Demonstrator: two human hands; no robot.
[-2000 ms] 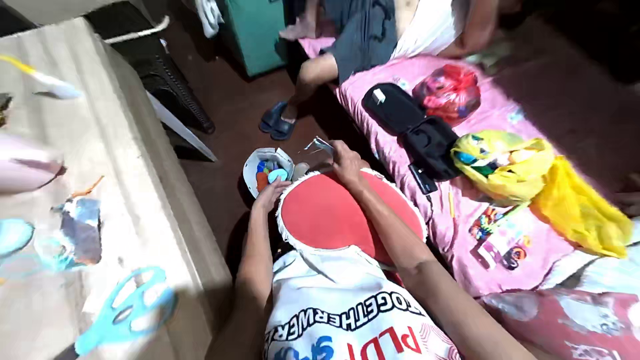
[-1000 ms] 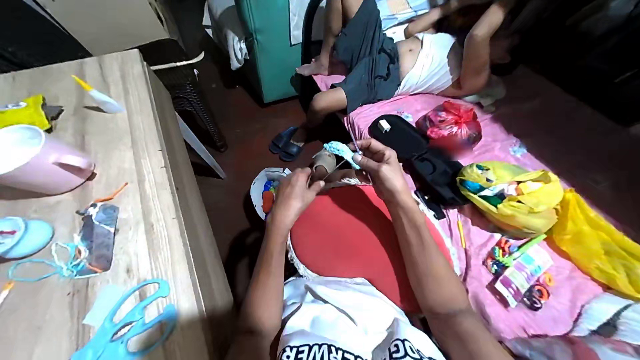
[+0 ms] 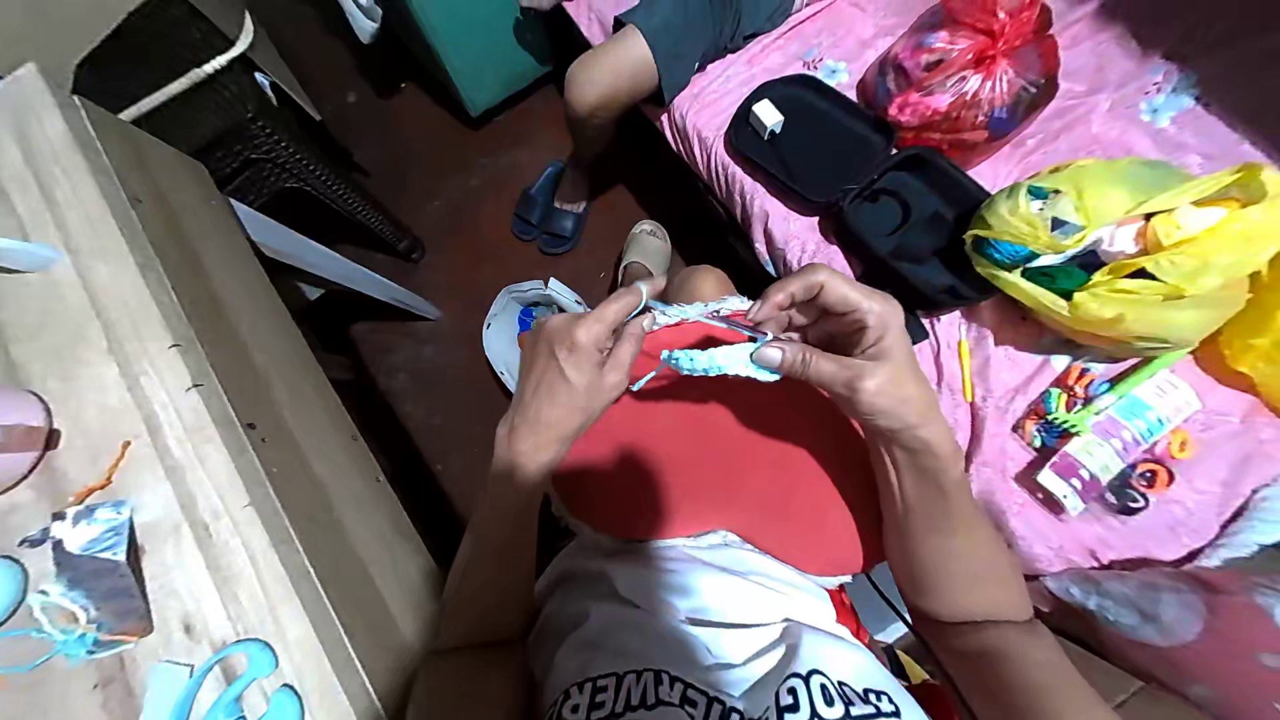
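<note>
Above a red cushion (image 3: 720,470) with a white fringed edge, my two hands face each other. My right hand (image 3: 840,350) pinches the end of a small light blue and white crocheted strip (image 3: 720,361) between thumb and finger. A slim crochet hook (image 3: 735,325) runs between the hands, its tip near the work; which fingers bear it is hard to tell. Yarn loops round a finger of my left hand (image 3: 585,370), and its fingers are closed on the yarn. A short yarn tail hangs from the strip's left end.
At left, a wooden table holds light blue scissors (image 3: 235,680) and a pink mug (image 3: 22,440). A white container (image 3: 500,325) stands beyond my left hand. On the pink-covered bed lie a black case (image 3: 915,225), a yellow bag (image 3: 1110,300) and a red bag (image 3: 960,75). Another person's leg hangs near it.
The hands were at the cushion's far edge two seconds ago; now they hold the crocheted strip over the cushion. The grey-brown object by my left hand one second ago no longer shows there.
</note>
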